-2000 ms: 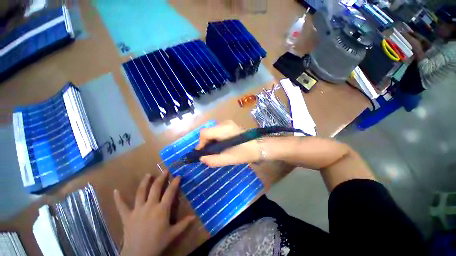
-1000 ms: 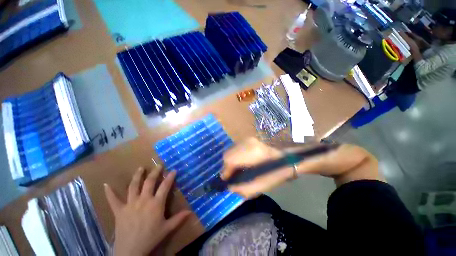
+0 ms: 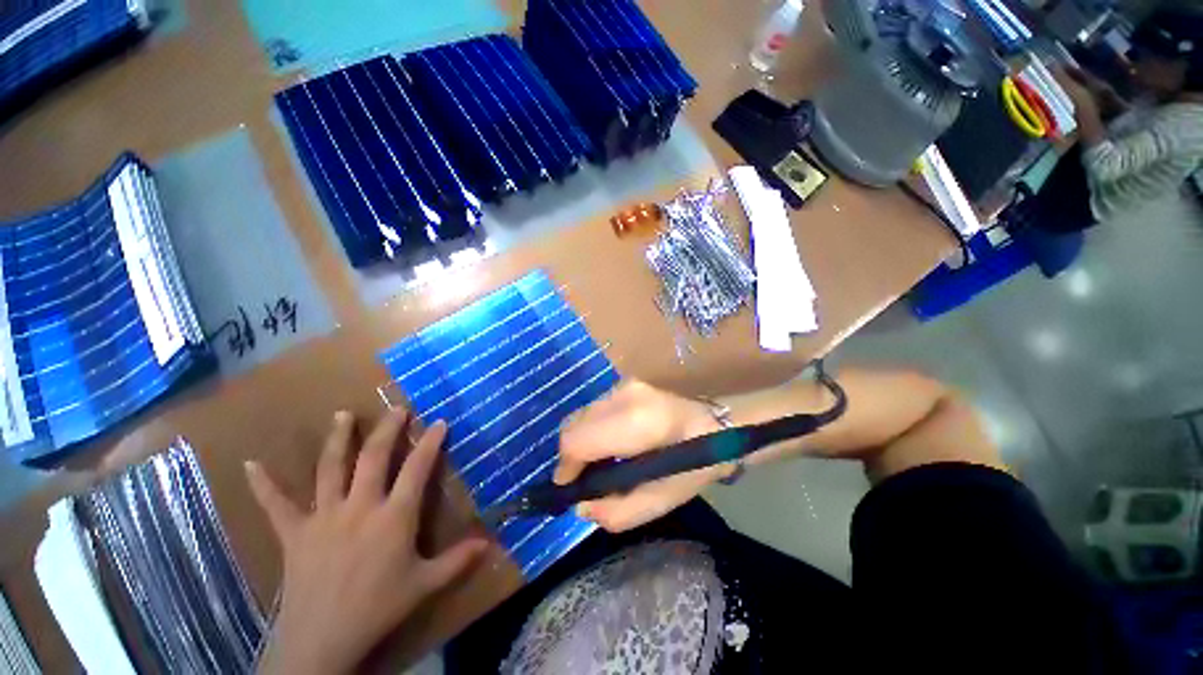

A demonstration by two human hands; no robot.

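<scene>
A bright blue solar cell piece [image 3: 495,376] with thin silver lines lies flat in front of me. My right hand [image 3: 640,455] grips a black soldering iron [image 3: 686,458] with a green band. Its tip is low over the cell's lower left edge; contact is hard to tell. My left hand [image 3: 359,534] rests on the tabletop with fingers spread at the cell's left edge, holding nothing. The fingertips are at or just beside the edge.
Dark stacked cells [image 3: 376,152] stand behind. A silver ribbon pile [image 3: 706,257], white strips [image 3: 778,270] and iron stand [image 3: 798,176] are at right. A finished blue stack [image 3: 79,317] and long ribbon [image 3: 172,554] are at left. A person [image 3: 1148,165] sits at upper right.
My right hand with the iron has moved down the cell from its upper left to its lower left. My left hand stays spread at the edge. The whole view has shifted slightly.
</scene>
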